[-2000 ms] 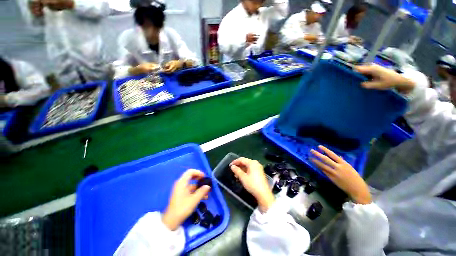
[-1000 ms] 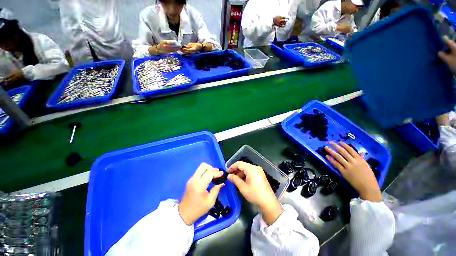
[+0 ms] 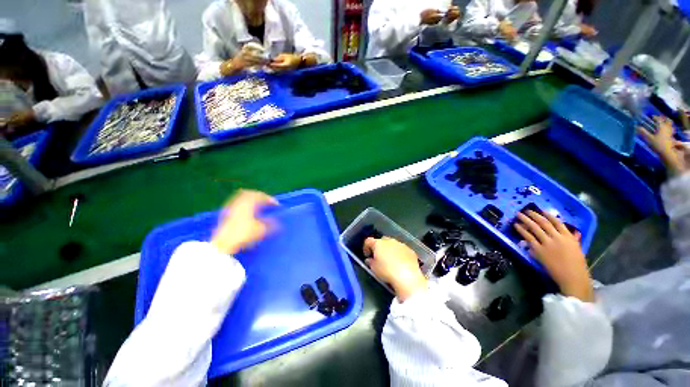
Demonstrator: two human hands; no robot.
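Note:
My left hand (image 3: 243, 221) is blurred over the back left of the blue work tray (image 3: 257, 302); its fingers look apart and no part shows in it. Several small black housings (image 3: 326, 298) lie near the tray's right edge. My right hand (image 3: 394, 263) reaches into the clear plastic parts box (image 3: 417, 246), just right of the tray. Small black parts (image 3: 368, 233) are heaped in the box. The right fingertips are down among them, so whether they grip one is hidden.
Loose black housings (image 3: 467, 261) lie on the dark bench right of the box. A neighbour's hand (image 3: 554, 246) is in another blue tray (image 3: 473, 147). A green belt (image 3: 318, 155) runs behind, carrying stemmed parts (image 3: 74, 210). Clear packaging (image 3: 49, 332) is at left.
My left hand has moved back and left, away from my right hand, and the black housing no longer shows in it. My right hand has gone into the parts box. The neighbour's raised tray has been lowered.

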